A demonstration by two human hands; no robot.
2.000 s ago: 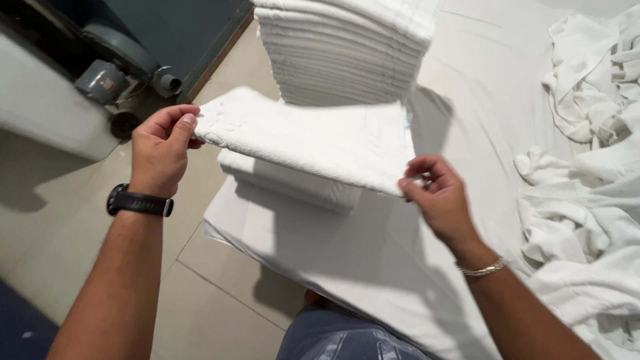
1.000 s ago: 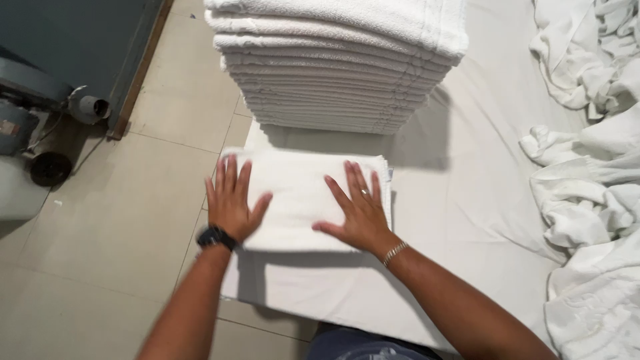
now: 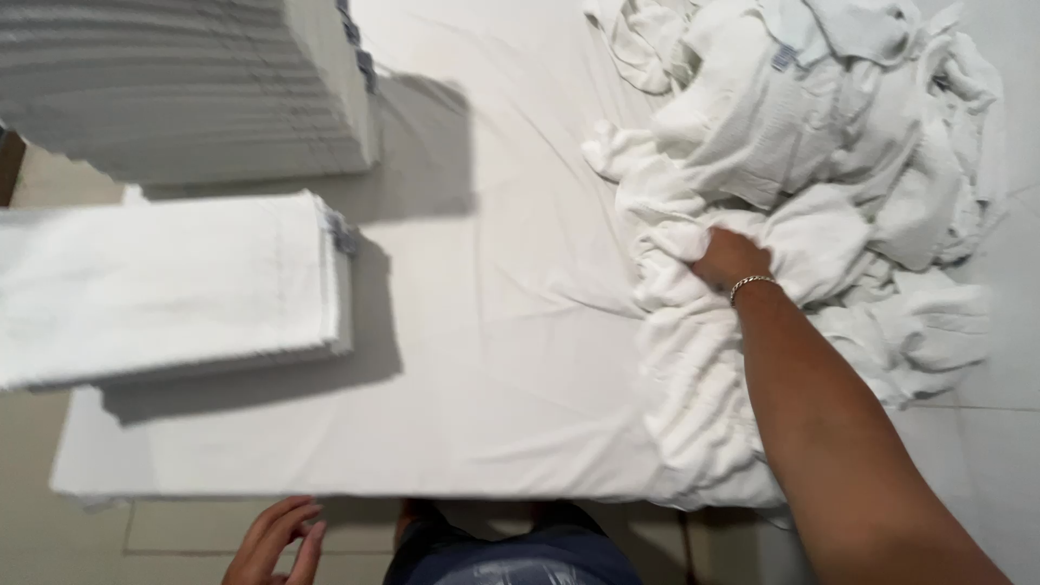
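Note:
My right hand (image 3: 734, 258), with a chain bracelet at the wrist, is sunk into the heap of crumpled white towels (image 3: 780, 146) on the right; its fingers are partly hidden and seem to grip a fold of cloth. My left hand (image 3: 280, 543) hangs just off the table's front edge at lower left, fingers slightly curled and apart, holding nothing. The low stack of folded white towels (image 3: 171, 284) lies at the left. Behind it rises the tall stack of folded white towels (image 3: 179, 97).
A white sheet covers the table (image 3: 504, 390), with creases running across it. The table's front edge lies close to my body. Tiled floor (image 3: 187, 528) shows below that edge and at the right side.
Both hands have left the folded towel they were pressing flat on the low stack. The right hand has moved right into the towel heap; the left has drawn back. The view has swung right.

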